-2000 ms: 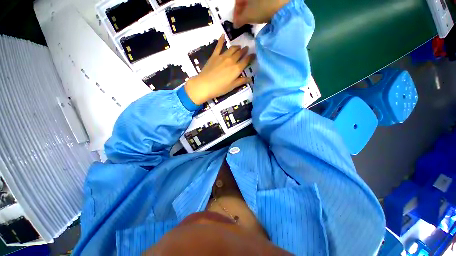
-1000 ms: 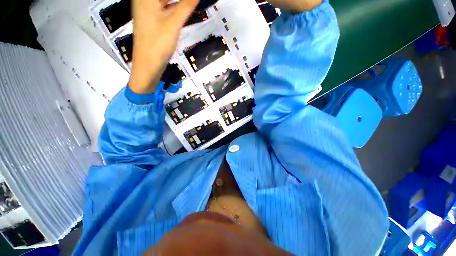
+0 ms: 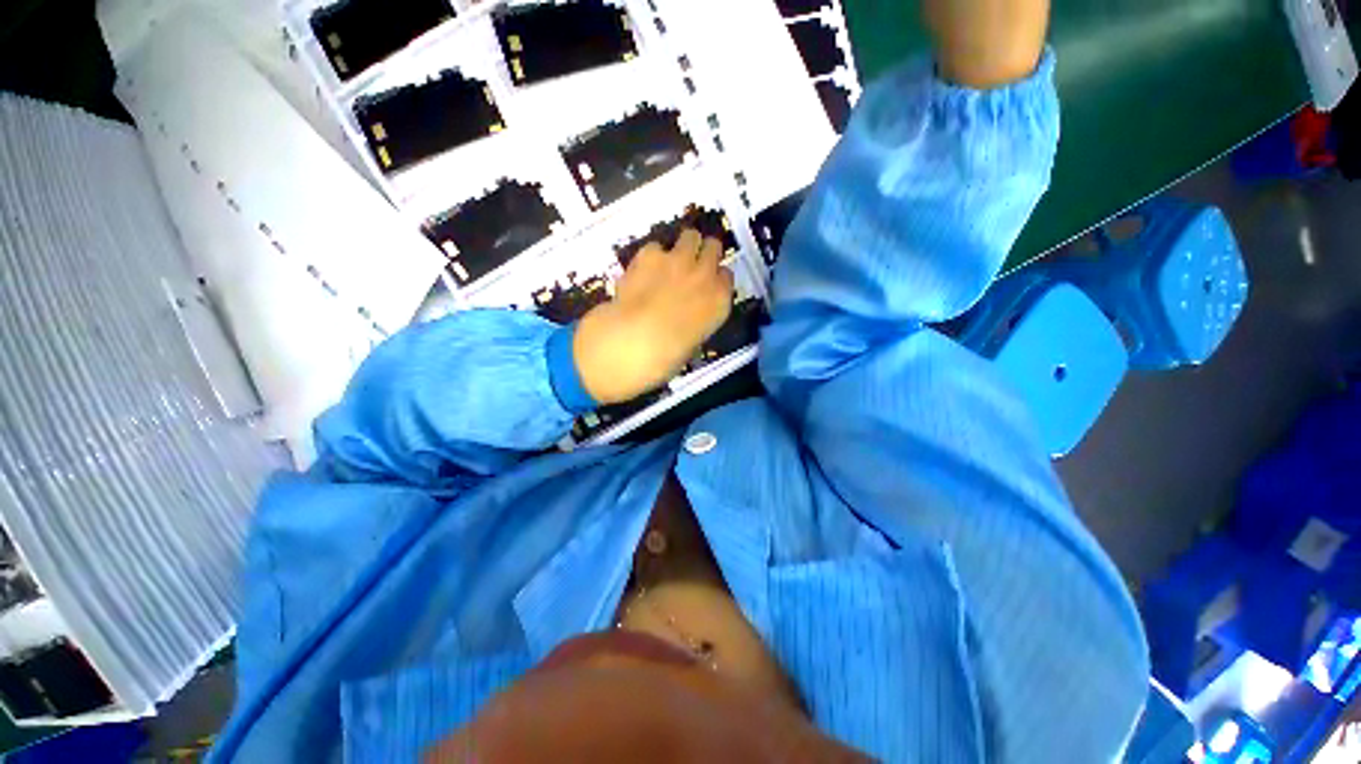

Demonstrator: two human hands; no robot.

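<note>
A white compartment tray (image 3: 555,117) lies in front of me, with dark circuit boards in its pockets. My left hand (image 3: 657,321) is over the near pockets. Its bent fingers touch or nearly touch a circuit board (image 3: 672,232) in the right column. The hand hides parts of nearby boards, and a grip cannot be made out. My right hand (image 3: 988,33) is cut off by the top edge, over the green mat; only the wrist and part of the hand show, so its fingers and anything held are hidden.
A tall stack of white trays (image 3: 112,388) stands at the left, beside large white sheets or empty trays (image 3: 276,224). More dark boards show past the tray's right edge. The green mat (image 3: 1134,105) lies at the upper right. Blue stools (image 3: 1063,366) and dark blue bins (image 3: 1216,605) are beyond it.
My left hand has come down from the top of the view to the near pockets. My right hand has moved right and farther out of the picture. The boards near the left hand are now partly covered.
</note>
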